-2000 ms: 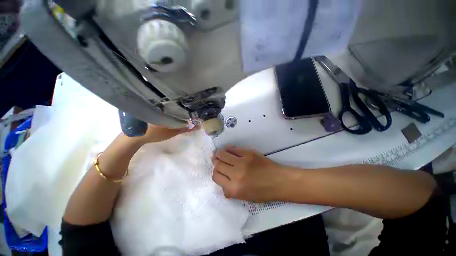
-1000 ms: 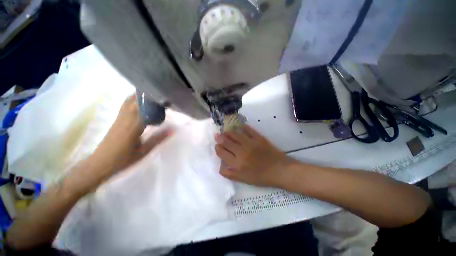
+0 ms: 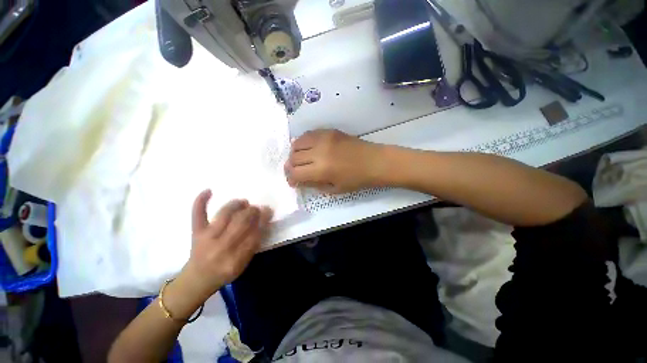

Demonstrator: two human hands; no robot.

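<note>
A large white garment panel (image 3: 213, 142) lies spread on the table left of the needle, its right edge running down from the needle area. My right hand (image 3: 330, 162) has curled fingers pinching that edge below the needle plate. My left hand (image 3: 230, 237) lies on the panel near the table's front edge, thumb apart and fingers slightly bent, gripping nothing visible. The sewing machine head (image 3: 220, 32) stands above, with a round beige part (image 3: 279, 47) on it. The cloth's edge meets the needle plate (image 3: 289, 93); stitching detail is too blurred to tell.
A dark phone (image 3: 410, 49), black-handled shears (image 3: 479, 81) and small dark tools lie at the right. A small brown square (image 3: 554, 113) sits beside the printed ruler (image 3: 496, 147). A blue basket (image 3: 28, 276) with cones is at the left, and a lower blue bin holds white pieces.
The view has tilted down towards the lap. My left hand has moved from beside the machine to the panel's front part. My right hand has come back from the needle along the edge.
</note>
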